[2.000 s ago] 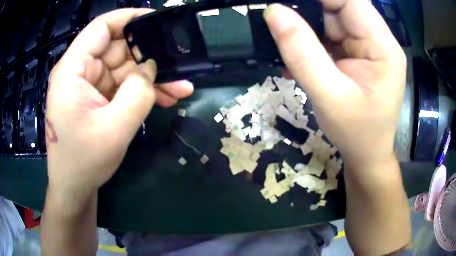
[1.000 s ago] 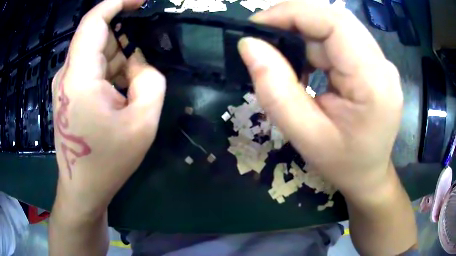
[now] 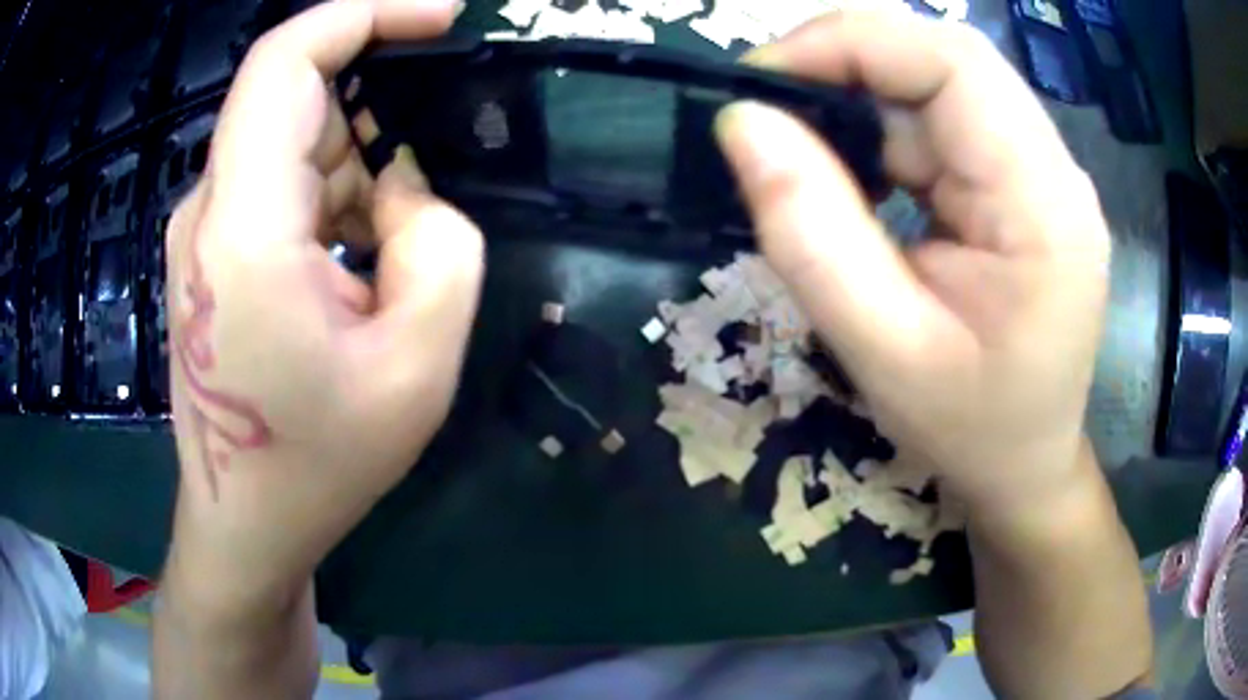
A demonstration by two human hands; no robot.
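A black plastic phone housing (image 3: pixel 479 137) with a rectangular window is held lengthwise near the top of the view, above the green mat. My left hand (image 3: pixel 322 301) grips its left end, thumb on the near edge. My right hand (image 3: pixel 944 274) grips its right end, thumb over its face and fingers along the far edge. The fingers hide parts of both ends. A heap of cream pads (image 3: pixel 712 431) lies on the mat below the housing, partly hidden by my right hand.
Black blister trays with housings (image 3: pixel 75 260) stand at left. A second cream heap (image 3: pixel 582 19) lies beyond the housing. Small squares (image 3: pixel 552 446) lie near the middle. A black slab (image 3: pixel 1198 321), a pen (image 3: pixel 1236 435) and a pink fan (image 3: pixel 1215 547) are at right. Two dark shells (image 3: pixel 1054 55) lie at upper right.
Both hands still hold the housing. Its face has tilted and it has shifted slightly since two seconds ago. My left hand has turned, showing more of its marked back. My right thumb sits lower.
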